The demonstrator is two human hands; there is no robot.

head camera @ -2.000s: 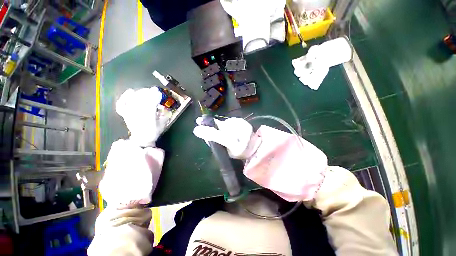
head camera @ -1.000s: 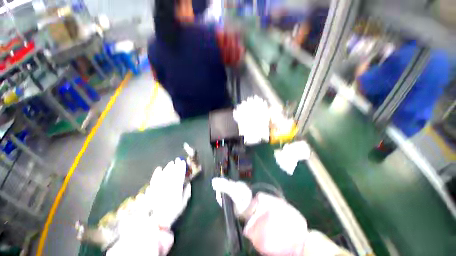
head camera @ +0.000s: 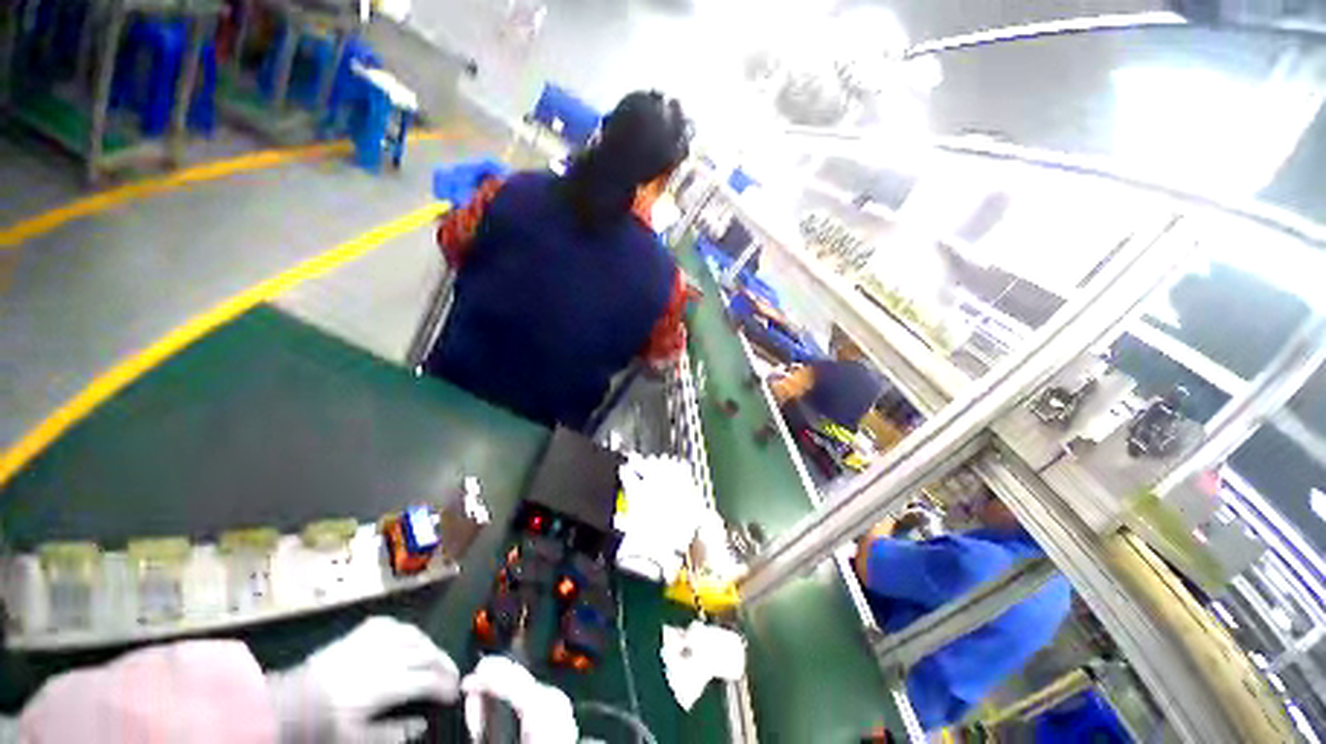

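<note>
The long white-silver coil fixture [head camera: 211, 593] lies on the green bench at the left, with a row of pale yellow blocks. A wound coil [head camera: 412, 541], orange and blue, sits at its right end beside a metal bracket. My left hand [head camera: 375, 672], in a white glove, is in front of the fixture near the bottom edge, fingers bent. My right hand [head camera: 519, 705], also gloved, is just right of it and cut off by the bottom edge. A dark shape lies between the hands; what it is and whether either hand grips it cannot be told. The syringe is not clearly visible.
Waiting coils [head camera: 582, 618] lie in front of the black box [head camera: 572, 477]. White gloves [head camera: 657, 512], a yellow tray [head camera: 704, 589] and a crumpled glove [head camera: 701, 657] are to its right. A green conveyor [head camera: 814, 640] and slanting aluminium frame stand right. A person stands beyond the bench; others sit beyond the conveyor.
The view has swung upward and tilted. The long fixture now shows clear of my left hand, which has come close to my right hand. The long syringe barrel no longer shows clearly.
</note>
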